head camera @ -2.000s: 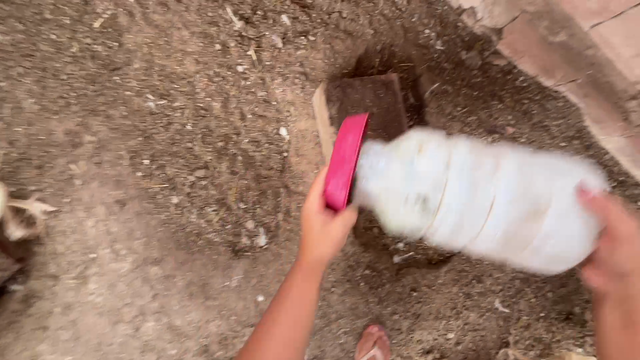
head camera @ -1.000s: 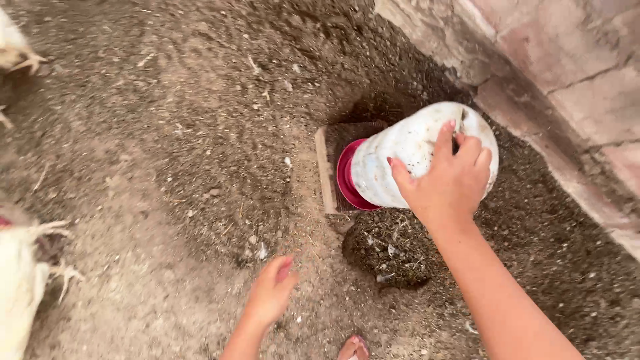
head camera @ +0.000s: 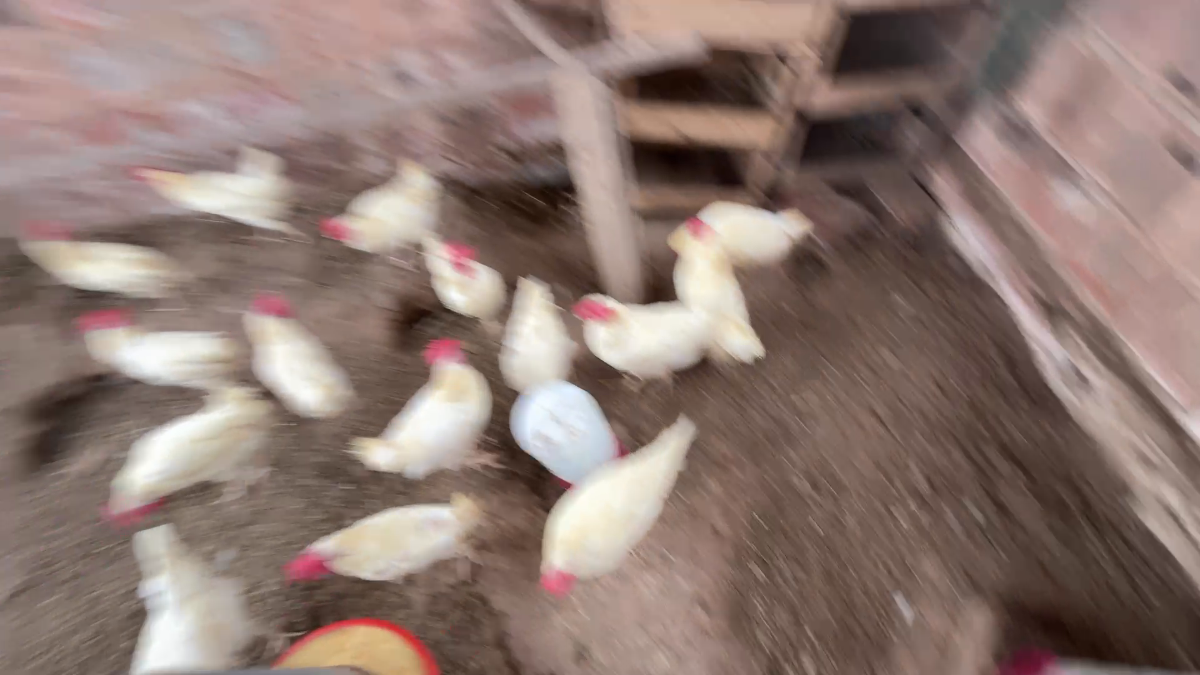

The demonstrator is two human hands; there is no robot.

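Neither my left hand nor my right hand shows in the blurred head view. Several white chickens with red combs stand about the dirt floor; one white chicken (head camera: 614, 506) is close against a white plastic poultry drinker (head camera: 562, 431) with a red base, near the middle. At the bottom edge is a round red-rimmed container (head camera: 361, 647) holding something tan, partly cut off by the frame. A pink-red and white object (head camera: 1027, 662) shows only partly at the bottom right edge.
A wooden post (head camera: 600, 178) rises behind the chickens, beside wooden nest boxes or shelving (head camera: 703, 122). A masonry wall (head camera: 234, 84) runs along the back, and another brick wall (head camera: 1106, 216) stands at the right. The dirt floor (head camera: 844, 450) lies between them.
The view has swung far away to the flock. Two seconds ago both hands held a white bottle with a red base; one second ago it stood on a block under my right hand. Both hands have left view.
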